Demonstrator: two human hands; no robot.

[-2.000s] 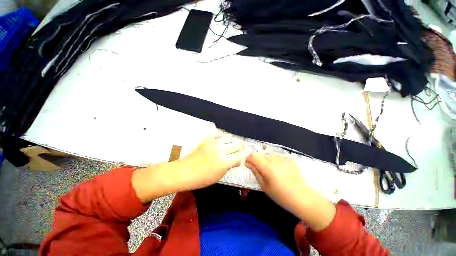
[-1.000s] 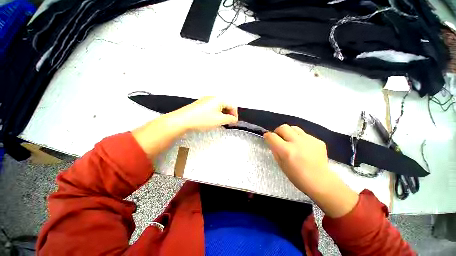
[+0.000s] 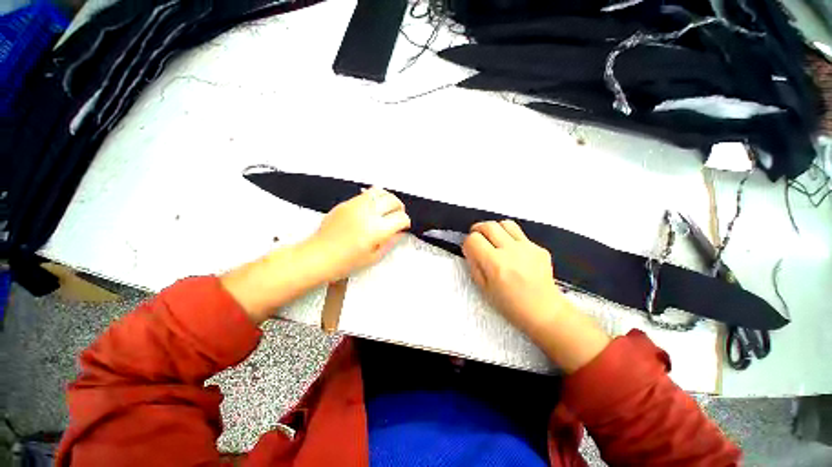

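A long black knitted strip [image 3: 602, 260] with pointed ends lies across the white table. My left hand [image 3: 365, 228] pinches its lower edge left of the middle. My right hand [image 3: 511, 269] grips the same edge a little further right. Between the hands a short stretch of the edge is turned up and shows a pale grey line. My fingertips are partly hidden, and a needle cannot be made out. A mottled cord [image 3: 651, 283] lies over the strip's right part. Scissors [image 3: 748, 347] lie partly under its right end, black handles toward the table edge.
A heap of black pieces [image 3: 584, 73] fills the upper right, with a white tag [image 3: 729, 156] beside it. Black bands with pale edges [image 3: 55, 137] lie at the left. A black phone [image 3: 370, 41] lies at the top. A brown tape strip [image 3: 335, 304] marks the front edge.
From two seconds ago, both hands have moved up from below the strip onto its lower edge. Since one second ago, they have come slightly closer together, the right moving left.
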